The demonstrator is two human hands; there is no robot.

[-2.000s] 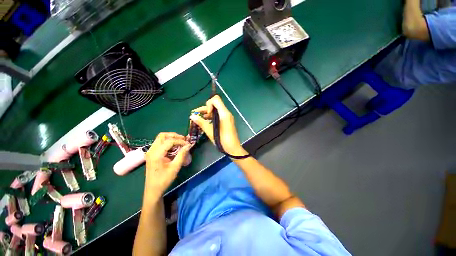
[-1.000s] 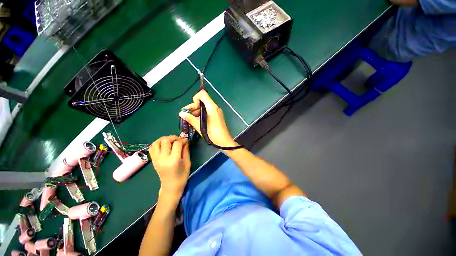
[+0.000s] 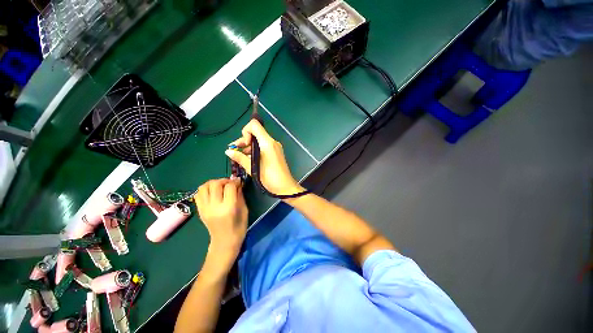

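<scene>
My right hand (image 3: 268, 159) holds the soldering iron (image 3: 255, 116), its metal tip pointing up and away, cord looping down over the wrist. Its thumb and fingers also pinch a small part with a blue spot (image 3: 232, 147). My left hand (image 3: 222, 207) has its fingers closed together at a small dark part (image 3: 238, 172) between the hands; the exact grip is hidden. A pink hair dryer body (image 3: 168, 222) lies just left of my left hand, with its open handle shell (image 3: 145, 195) pointing up-left and thin wires running toward my left hand.
Several pink dryer bodies (image 3: 110, 281) with boards lie at lower left. A fume fan (image 3: 144, 134) stands at the conveyor's pale edge rail (image 3: 231, 65). The soldering station (image 3: 325, 49) with cords is at top. Clear trays (image 3: 81, 29) are upper left. A blue stool (image 3: 465, 94) and a person's leg are at right.
The view has shifted, so the station and fan sit farther left. Since two seconds ago my left hand has turned more knuckles-up and the pink parts beneath it are no longer visible.
</scene>
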